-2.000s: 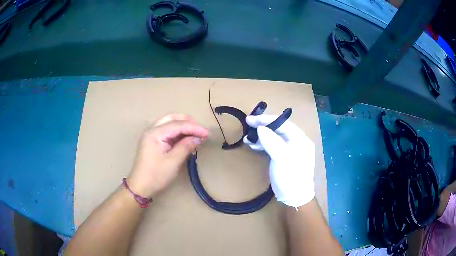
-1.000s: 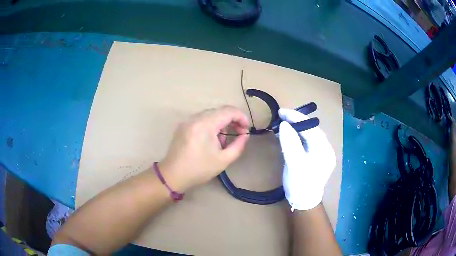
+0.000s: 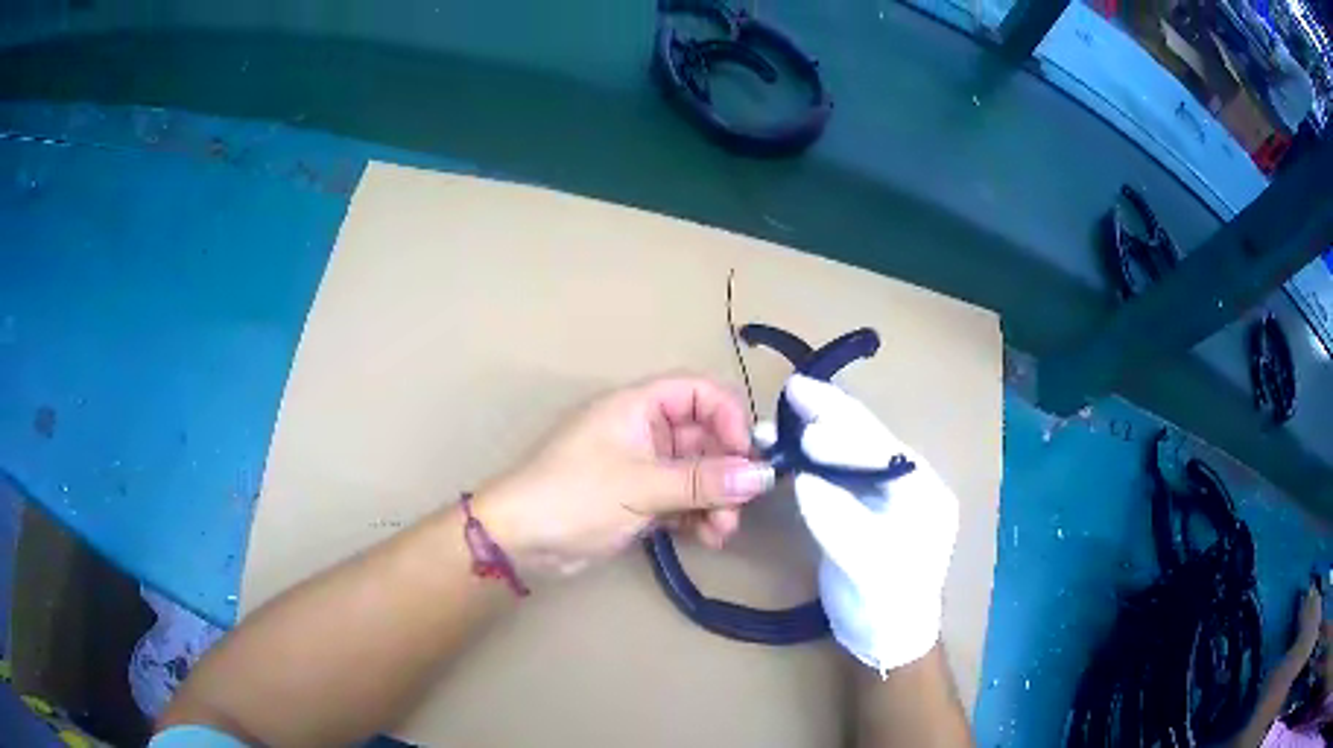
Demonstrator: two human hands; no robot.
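My bare left hand (image 3: 665,465) pinches with thumb and fingers at the end of a small black part, near the middle of the cardboard mat (image 3: 483,307). My right hand (image 3: 877,526), in a white glove, holds black yokes (image 3: 845,351) whose curved arms stick out above and to the right of its fingers. A thin dark wire (image 3: 740,344) rises from between the hands. The black headband (image 3: 746,620) curves below the hands, its right part hidden by the glove. What my left fingertips grip is mostly hidden.
A dark green strip runs behind the mat, with a headband assembly (image 3: 738,88) on it and others (image 3: 1140,241) further right. A green post (image 3: 1155,292) stands at the right. A headband pile (image 3: 1184,628) lies on the blue bench at right. Part of a person shows at the right edge.
My left hand moved right from the headband's end to meet the right hand. The yokes turned in my right hand, their arms now spread apart. The view shifted.
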